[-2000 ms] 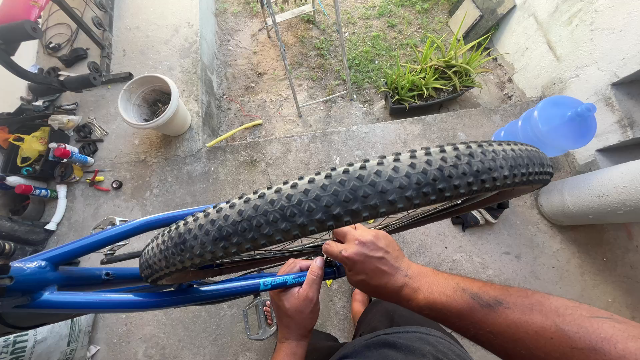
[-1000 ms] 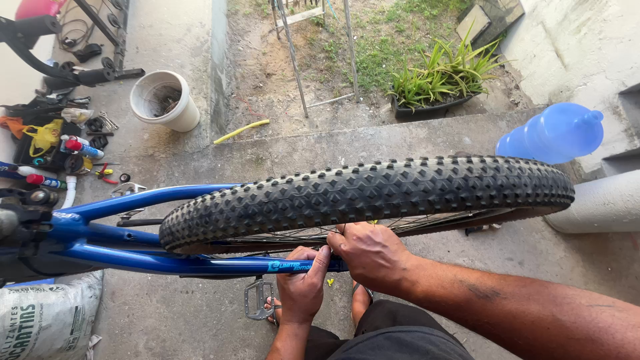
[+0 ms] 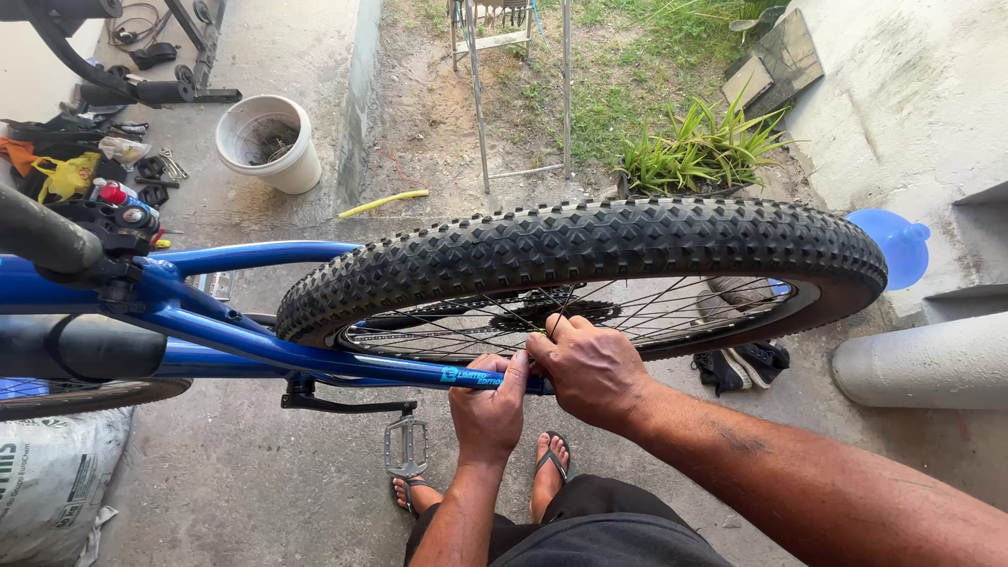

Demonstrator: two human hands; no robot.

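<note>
A blue bicycle frame (image 3: 315, 358) lies across the left of the head view, its rear wheel's knobby tire (image 3: 583, 240) running to the right. My left hand (image 3: 490, 402) is closed around the end of the near blue frame tube, thumb on top. Just right of it, my right hand (image 3: 594, 366) has its fingers pinched together at the hub area, beside the spokes; what lies between the fingertips is hidden. Behind the spokes shows the dark cassette (image 3: 555, 311). A flat metal pedal (image 3: 406, 446) on its crank arm hangs below the frame.
A white bucket (image 3: 291, 169) stands at the upper left, near scattered tools and a yellow bag (image 3: 69, 176). A stepladder (image 3: 482, 102) and potted plant (image 3: 701, 150) are beyond the wheel. Dark shoes (image 3: 744, 368) and a pale column (image 3: 921, 358) are at right; a sack (image 3: 59, 488) lies lower left.
The view has shifted and tilted, so more of the spokes and cassette shows. Both hands remain at the end of the frame tube, close together.
</note>
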